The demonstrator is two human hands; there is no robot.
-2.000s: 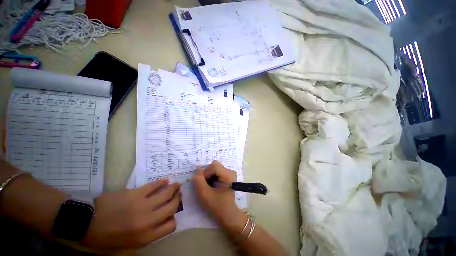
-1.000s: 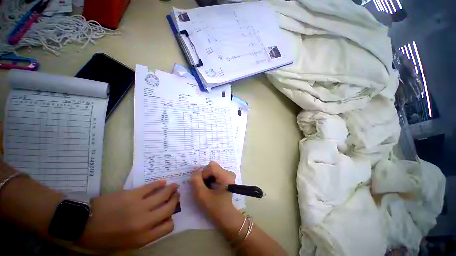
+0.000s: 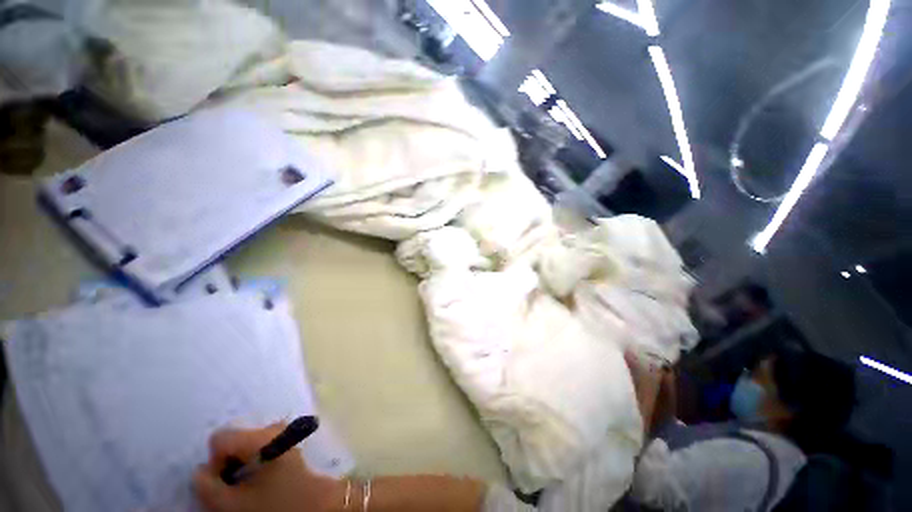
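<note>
My right hand (image 3: pixel 262 470) is at the bottom left, closed around a black pen (image 3: pixel 275 447), and rests on the printed record sheets (image 3: pixel 140 385). The sheets lie on the cream table, their print blurred. A blue-edged clipboard (image 3: pixel 200 190) with thick white sheets lies just beyond them, tilted, its black clip on the left side. My left hand is out of the picture.
A large heap of white garments (image 3: pixel 520 340) runs along the far side of the table (image 3: pixel 370 340). A masked person (image 3: pixel 740 440) sits at the lower right, with an arm at the garments. Strip lights (image 3: pixel 820 140) hang overhead.
The view has swung right and up, so the sheets and clipboard sit further left. My left hand, the form pad, phone and cord have left the picture. The masked person has come into view.
</note>
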